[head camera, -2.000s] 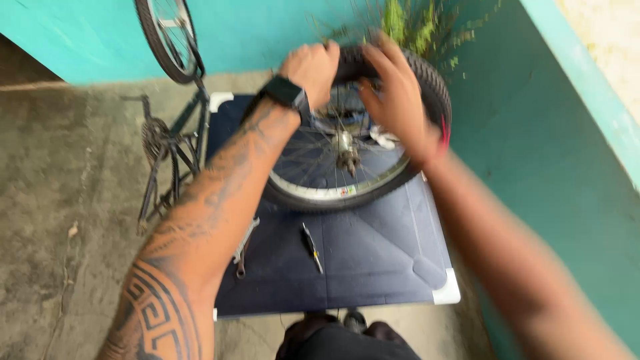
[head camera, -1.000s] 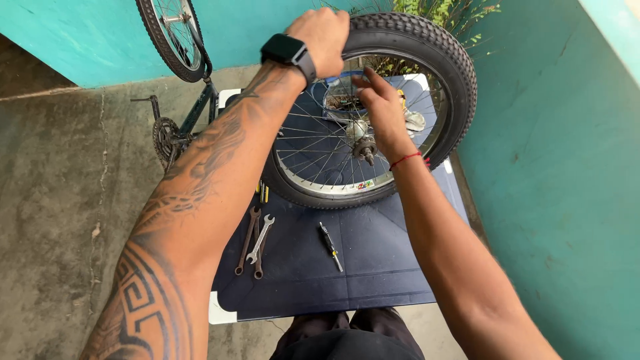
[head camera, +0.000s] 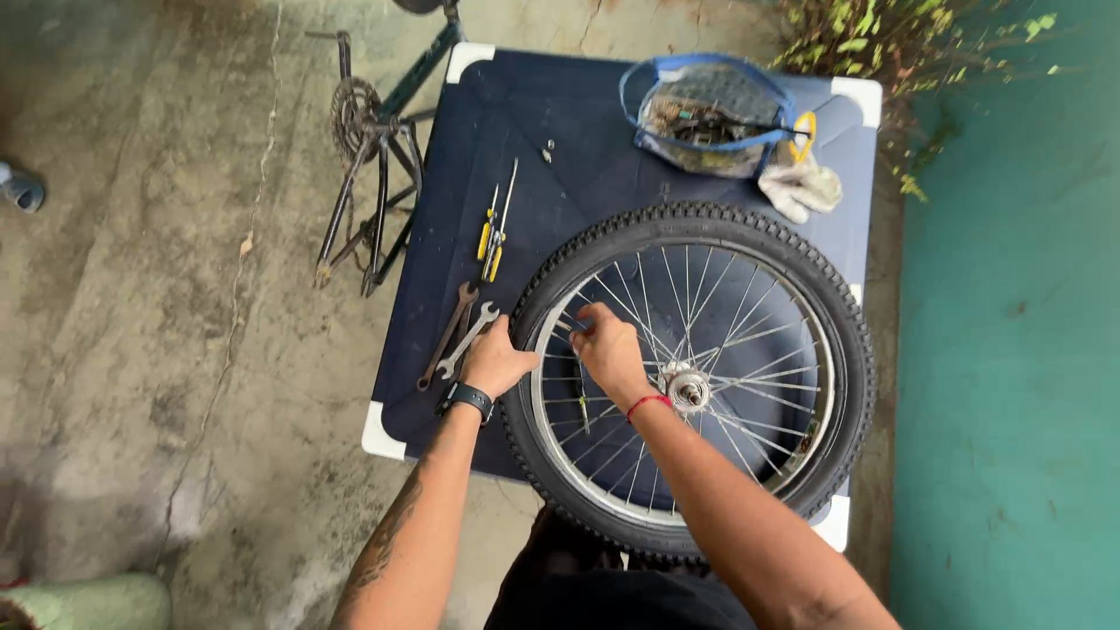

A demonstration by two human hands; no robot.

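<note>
A bicycle wheel with a knobby black tire (head camera: 853, 350) lies over the right and front part of a dark blue folding table (head camera: 560, 96). My left hand (head camera: 500, 357) grips the tire's left side, thumb on top. My right hand (head camera: 610, 348) is over the spokes, just inside the left part of the rim, fingers curled; whether it touches a spoke is unclear. The hub (head camera: 689, 391) with its axle faces up. A small tool with a metal tip (head camera: 584, 411) shows beneath the spokes. Beside my left hand lie a bright open-end wrench (head camera: 468, 339) and rust-brown wrenches (head camera: 448, 337).
Two yellow-and-black screwdrivers (head camera: 494, 249) lie behind the wrenches. A blue-trimmed clear bag (head camera: 713, 114) holding small parts and a whitish glove (head camera: 803, 188) are at the back right. A bicycle frame (head camera: 382, 131) stands left of the table; a teal wall (head camera: 1006, 367) rises on the right.
The wheel, earlier held tilted up by its top, now lies flatter and nearer to me. My left hand has moved from the tire's top to its left side. The view has tilted down.
</note>
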